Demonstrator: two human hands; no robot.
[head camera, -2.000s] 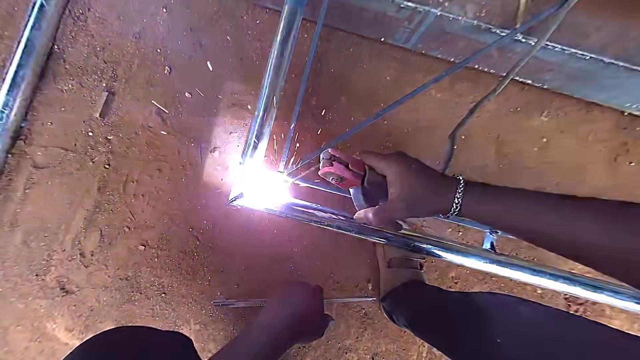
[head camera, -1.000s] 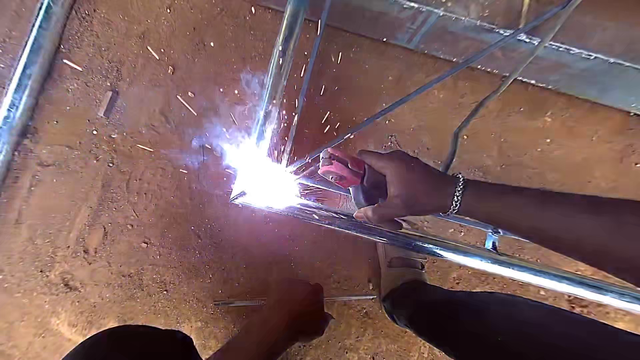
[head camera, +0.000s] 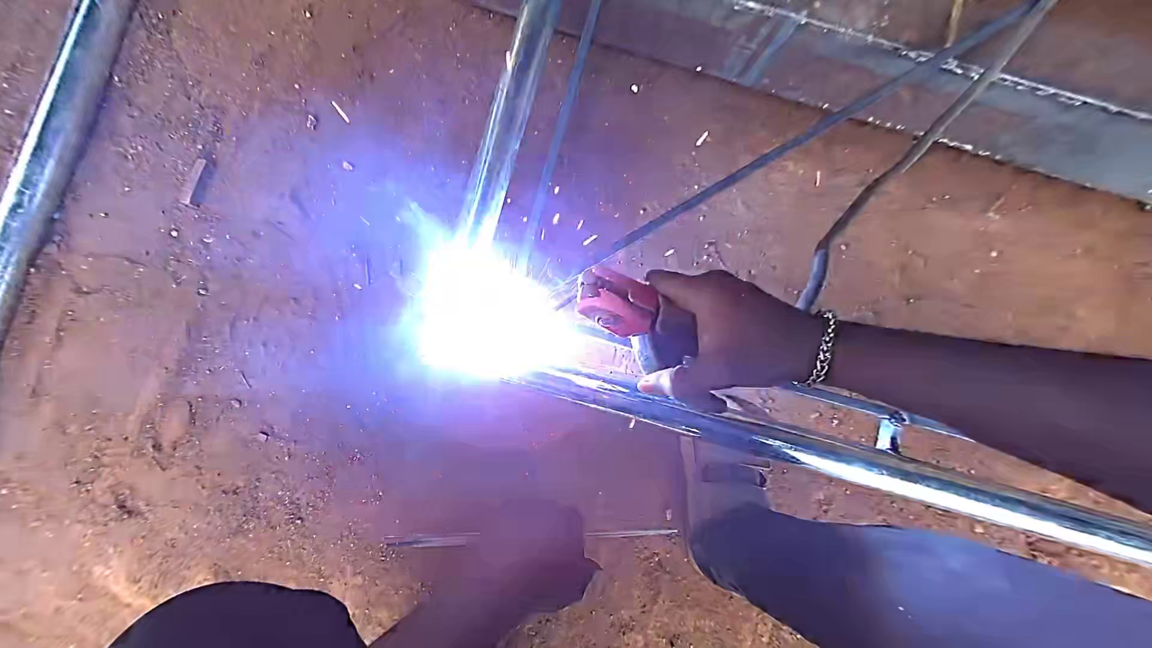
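Observation:
My right hand (head camera: 729, 333), with a chain bracelet at its wrist, grips a red welding electrode holder (head camera: 617, 302). Left of the holder a white-blue welding arc (head camera: 490, 310) glares where a steel tube (head camera: 511, 126) from above meets a long shiny steel tube (head camera: 810, 450) running to the lower right. The glare hides the joint and the electrode's tip. My right fingers are close to the long tube; whether they touch it I cannot tell. Low in the view, my left hand (head camera: 540, 549) is closed around a thin metal rod (head camera: 630, 534), blurred by smoke and shade.
Another thick metal tube (head camera: 63, 135) lies at the left edge on the reddish ground. A dark cable (head camera: 846, 216) runs from the upper right toward my right wrist. Metal sheeting (head camera: 1062, 135) with a rough seam lies at the top right. My shod foot (head camera: 733, 477) is beneath the long tube.
The arc's bright patch has grown and spread over the joint, with more bluish smoke around it. Both hands keep nearly the same places and holds.

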